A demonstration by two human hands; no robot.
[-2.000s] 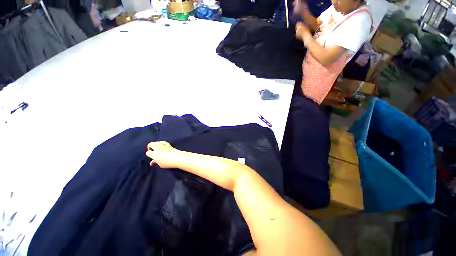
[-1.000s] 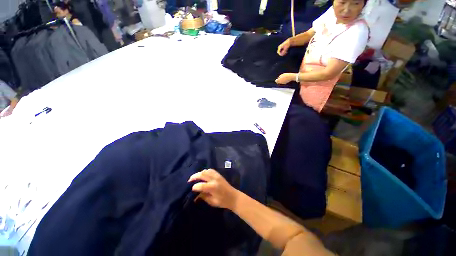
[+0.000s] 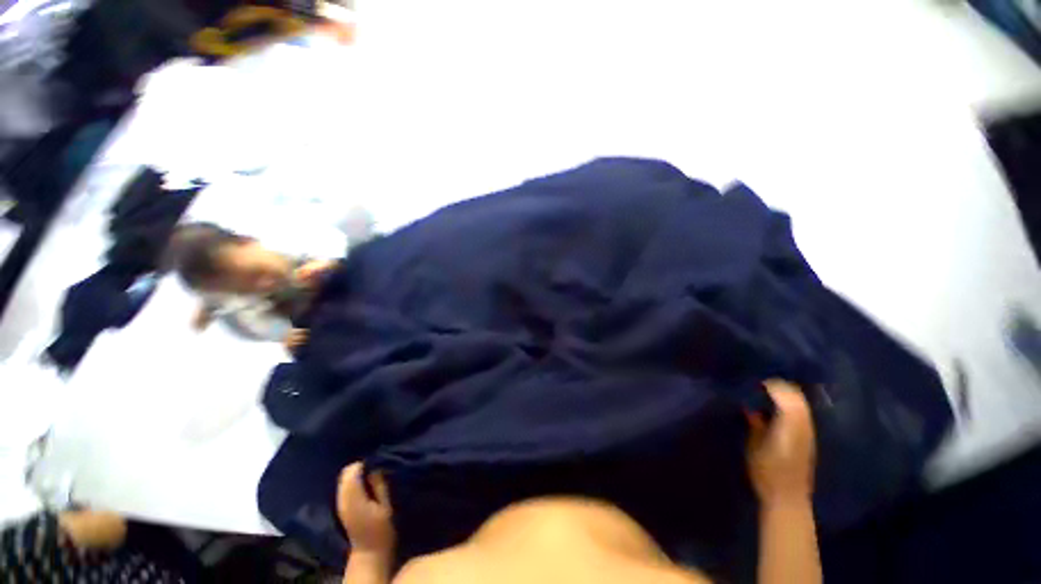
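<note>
The dark navy jacket (image 3: pixel 548 297) lies bunched across the white table in front of me, its matte cloth in folds; the picture is blurred. My left hand (image 3: pixel 365 510) is at its near left edge, fingers closed on the cloth. My right hand (image 3: pixel 784 439) grips the cloth at the near right. A small dark bit shows at the right fingertips; I cannot tell what it is. A broad patch of bare skin, unclear which body part, covers the bottom middle.
A baby (image 3: pixel 234 268) is on the white table (image 3: pixel 457 103) at the left, hands touching the jacket's edge. Dark cloth (image 3: pixel 103 302) lies beyond the baby. A person's dotted sleeve and hand (image 3: pixel 91 528) are at the lower left. A thin dark object (image 3: pixel 962 388) lies at the right.
The view has swung left, bringing in the baby and the dotted sleeve; the other worker and blue bin are out of view. My left hand has appeared, and both hands now hold the jacket.
</note>
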